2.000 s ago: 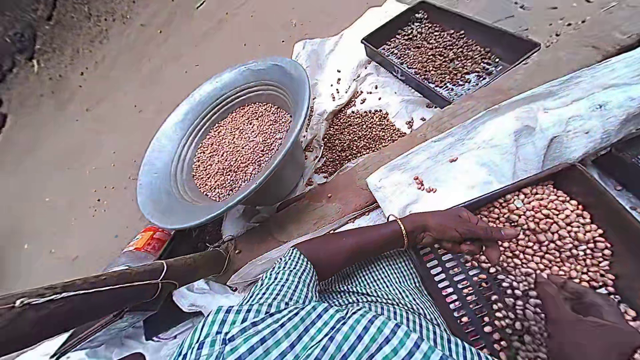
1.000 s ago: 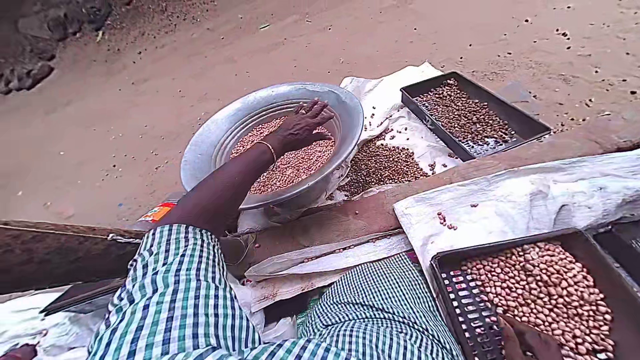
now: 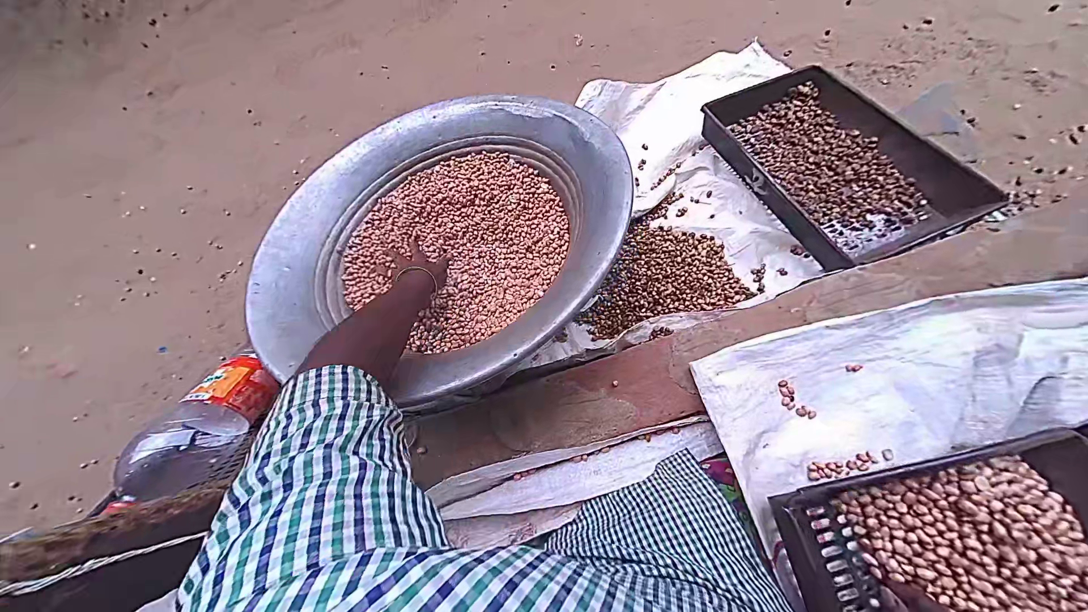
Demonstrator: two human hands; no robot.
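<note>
My left hand (image 3: 418,265), with a thin bangle at the wrist, is sunk into the pinkish nuts or seeds (image 3: 493,221) in a wide metal basin (image 3: 293,246); its fingers are partly buried, so its grip is hidden. At the bottom right edge a small part of my right hand (image 3: 914,597) shows, at the lower side of a dark slotted tray (image 3: 803,535) of larger pinkish nuts (image 3: 977,527). Most of that hand is out of view, and what it holds cannot be told.
Beyond the wooden beam (image 3: 595,391), a dark tray (image 3: 960,191) of brown nuts and a brown heap (image 3: 671,276) lie on white sheeting (image 3: 646,102). A plastic bottle (image 3: 183,442) lies left of the basin. Another white sheet (image 3: 918,365) bears a few loose nuts near the slotted tray.
My left hand has gone from the slotted tray to the basin and now reaches down into its contents. My right hand stays by the slotted tray, now mostly out of view.
</note>
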